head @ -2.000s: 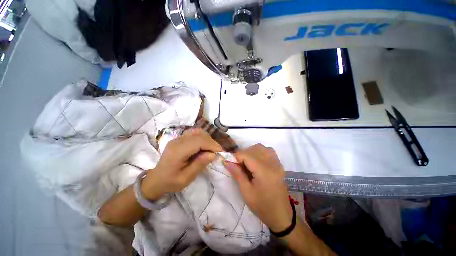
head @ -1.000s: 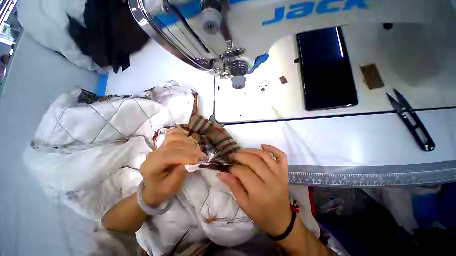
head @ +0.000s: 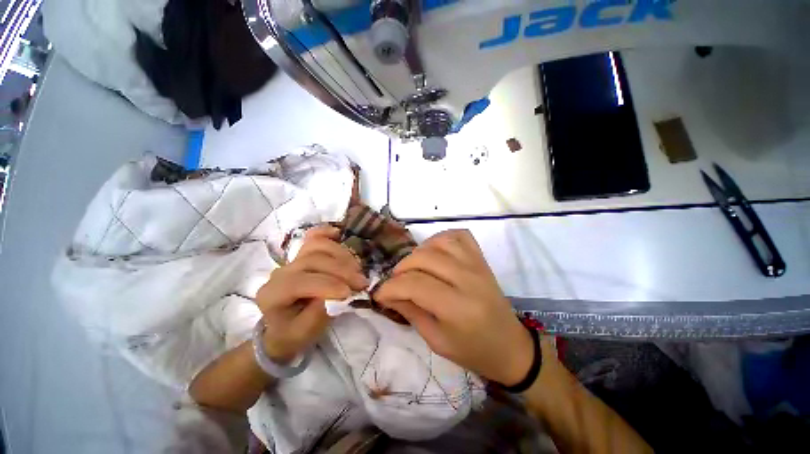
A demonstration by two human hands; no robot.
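A white quilted lining with dark stitch lines lies bunched on the table and hangs over its front edge. A piece of checked fabric shows between and behind my hands. My left hand wears a pale bangle and pinches the seam edge. My right hand wears a dark wristband and pinches the same edge just to the right. The fingertips nearly touch and hide the exact spot they hold.
The sewing machine head stands behind the work. A black phone, a brown piece and thread snips lie to the right. A ruler strip runs along the front edge. Dark and white cloth lies back left.
The checked fabric has come into fuller view between my hands. Both hands have shifted their pinch on the edge, and my right hand's fingers have closed in toward my left. The camera view has shifted slightly.
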